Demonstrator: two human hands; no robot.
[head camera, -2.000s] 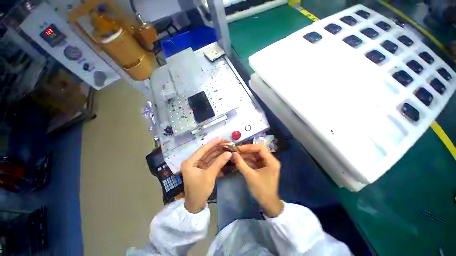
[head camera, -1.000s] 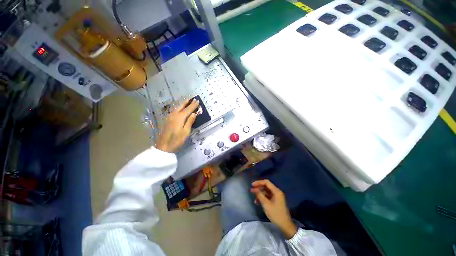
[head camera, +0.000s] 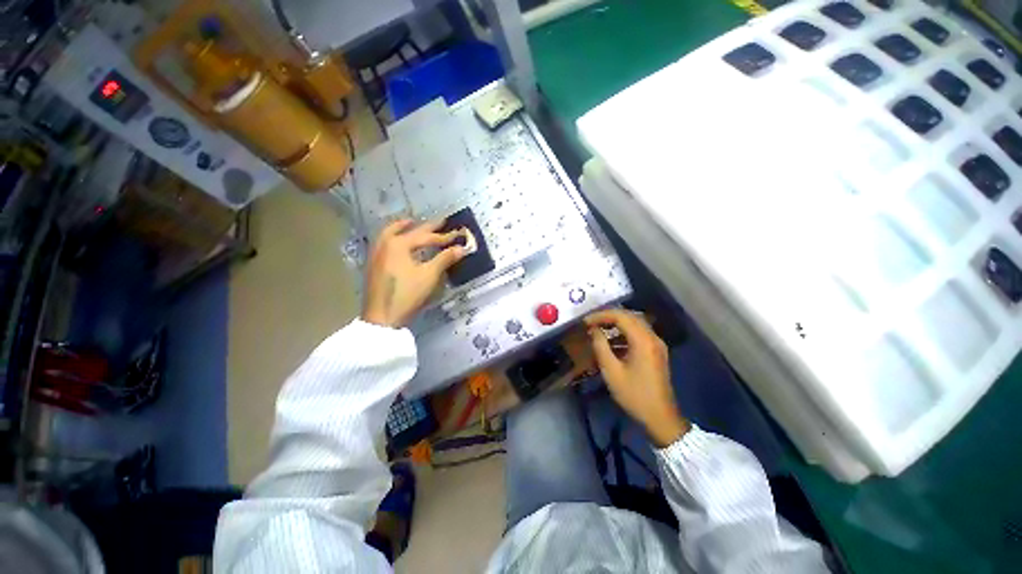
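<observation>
A black fixture (head camera: 475, 265) lies on the speckled metal bed. A small pale ring-like piece, seemingly a metal case (head camera: 467, 240), sits at the fixture's upper part. My left hand (head camera: 406, 269) reaches in from the left and pinches this piece between thumb and fingertips; its far side is partly hidden. My right hand (head camera: 638, 372) is at the machine's front right corner, fingers bent, over a crumpled white wipe (head camera: 612, 336). Whether the fingers grip the wipe is unclear.
The dispensing machine's front panel has a red button (head camera: 547, 314) and smaller buttons. An orange-gold cylinder (head camera: 294, 137) stands at the upper left. A stacked white foam tray (head camera: 717, 213) with black housings is at the right. A black keypad (head camera: 410, 423) hangs below the machine.
Both hands were together at the machine's front; then my left hand moved onto the fixture and stayed there. My right hand dropped towards the lap, then rose to the wipe.
</observation>
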